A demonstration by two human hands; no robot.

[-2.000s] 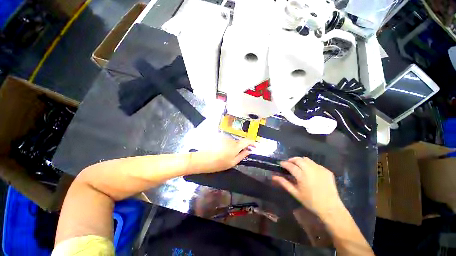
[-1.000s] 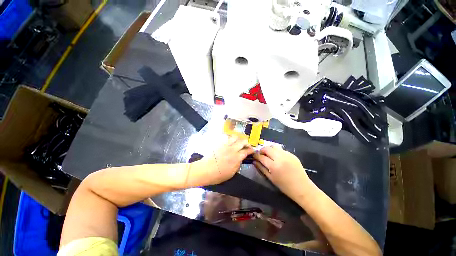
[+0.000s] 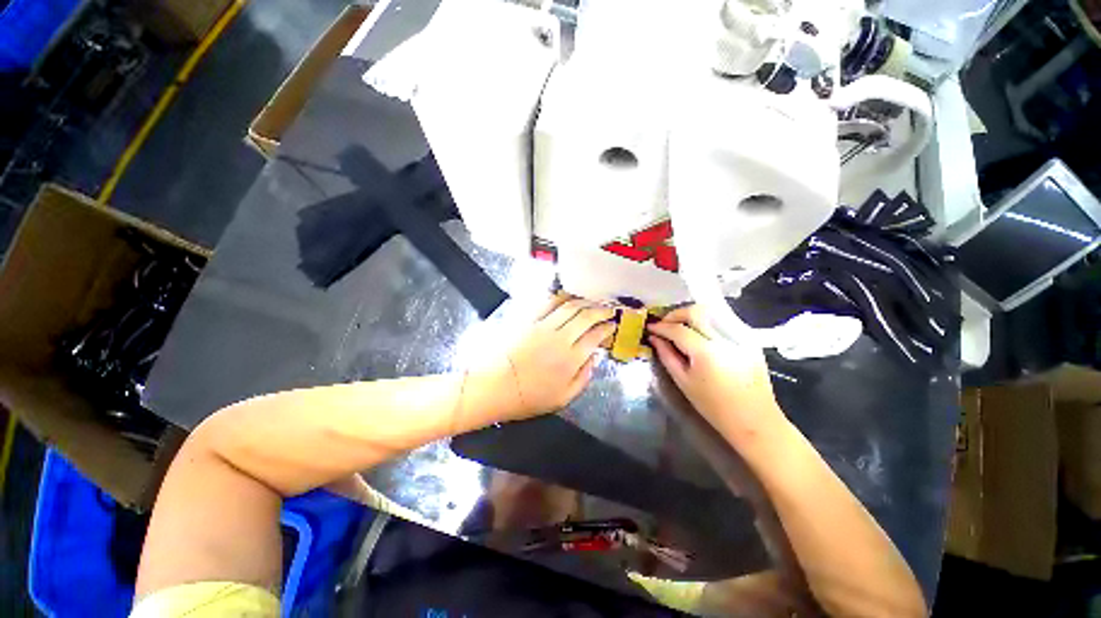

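Observation:
My left hand (image 3: 546, 359) and my right hand (image 3: 715, 368) are at the yellow sewing clamp (image 3: 629, 334) under the white machine head (image 3: 604, 205). The left fingers are at the clamp's left side, the right fingers at its right side. A bit of dark material (image 3: 648, 339) shows between the clamp and my right fingertips; the rest of it is hidden by the hands and clamp. A black strap (image 3: 580, 464) lies flat on the dark shiny table in front of my hands. Red snips (image 3: 588, 540) lie near the table's front edge.
Plain black straps (image 3: 362, 226) lie crossed at the table's left. Dark pieces with pale lines (image 3: 872, 275) are heaped right of the head, beside a white curved arm (image 3: 811, 336). A control panel (image 3: 1029, 235) stands right. Cardboard boxes and a blue bin (image 3: 73, 543) stand around the table.
Both hands have moved up from the table in front of the clamp to its two sides. The dark piece that lay between them is now mostly hidden at the clamp. The near strap still lies there.

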